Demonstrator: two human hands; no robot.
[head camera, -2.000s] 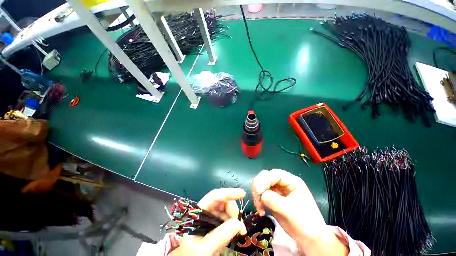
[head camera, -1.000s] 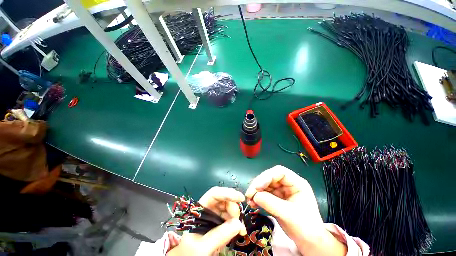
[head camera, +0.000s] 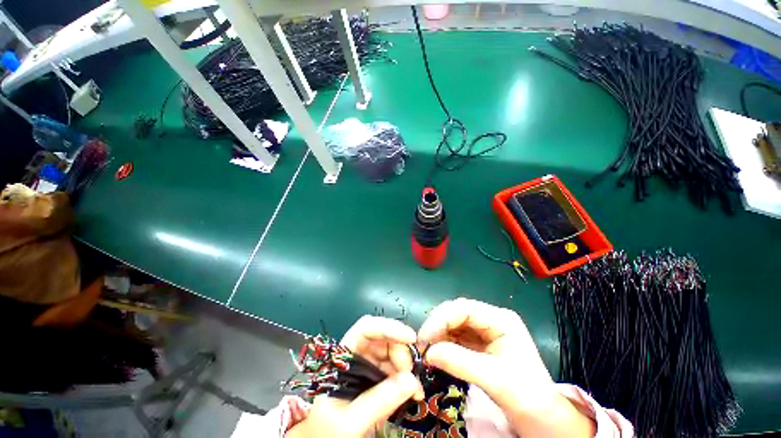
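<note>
My left hand (head camera: 372, 372) is bare and holds a bunch of black multi-core cables (head camera: 347, 376), their red, white and green wire ends pointing left. My right hand (head camera: 488, 351) is bare and close against the left. Between the fingertips of both hands is the end of a single black cable (head camera: 419, 355); its fine wires are partly hidden by the fingers. The hands are over the lap, just in front of the bench edge.
A red heat gun (head camera: 430, 235) stands upright beyond the hands. Right of it lie small pliers (head camera: 514, 263), a red-orange meter (head camera: 552, 224), a dense cable row (head camera: 642, 342) and a cable fan (head camera: 655, 103). White shelf legs (head camera: 287, 94), a plastic bag (head camera: 377, 152) and wire scraps (head camera: 391, 306) lie left.
My right hand has moved slightly down and left, closing on the cable end beside the left fingertips. The left hand still holds the bunch. The brown-clothed person at far left has shifted a little.
</note>
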